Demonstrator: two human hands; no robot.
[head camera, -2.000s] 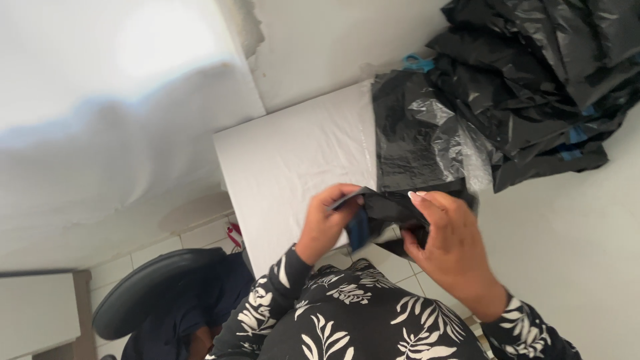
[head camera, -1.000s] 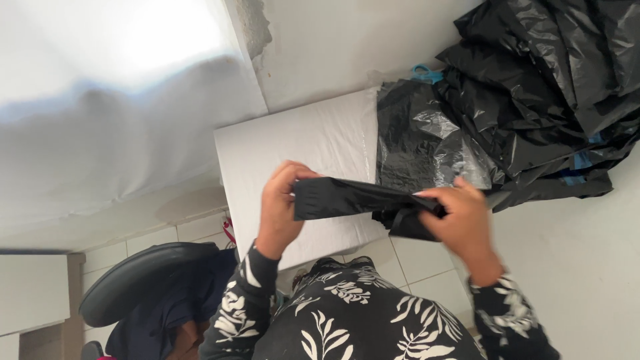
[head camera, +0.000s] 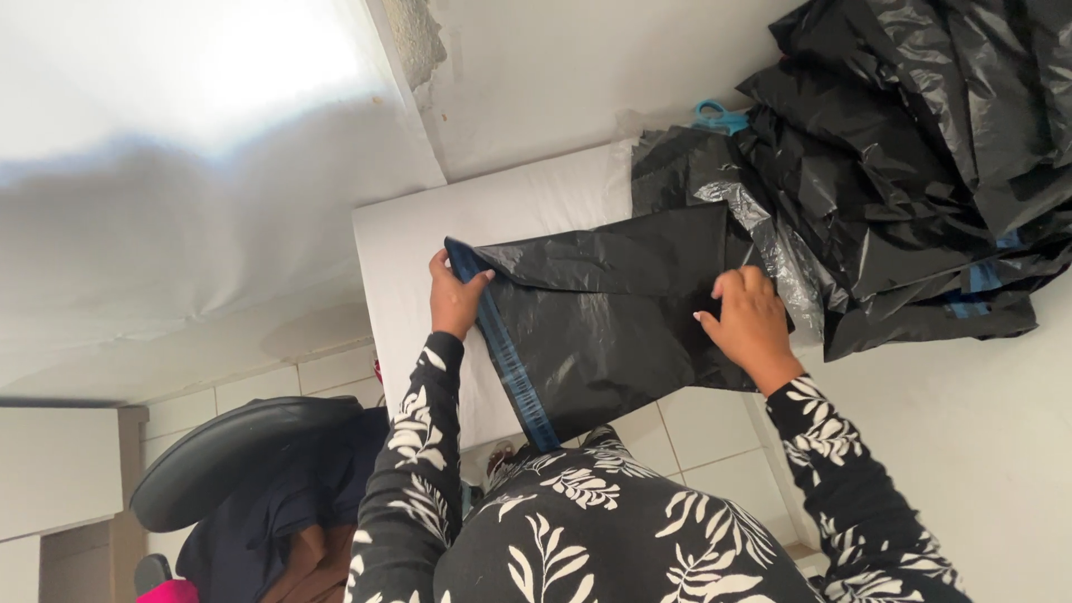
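A black plastic mailing bag (head camera: 595, 327) with a blue strip along its left end lies spread over the white table (head camera: 402, 301), its lower part reaching over the front edge. My left hand (head camera: 455, 295) grips the bag's upper left corner at the blue strip, thumb on top. My right hand (head camera: 748, 322) is over the bag's right part, fingers bent; whether it pinches the plastic I cannot tell. Beyond it, more black and clear plastic (head camera: 687, 167) covers the table's right part.
A large heap of black plastic bags (head camera: 904, 167) fills the upper right. Blue-handled scissors (head camera: 720, 118) lie at its edge by the wall. A black chair (head camera: 234, 452) with dark clothing stands at the lower left. White cloth (head camera: 167, 251) hangs at the upper left.
The black bag, a narrow folded band between my hands a second ago, is now opened out wide across the table, with its blue strip showing.
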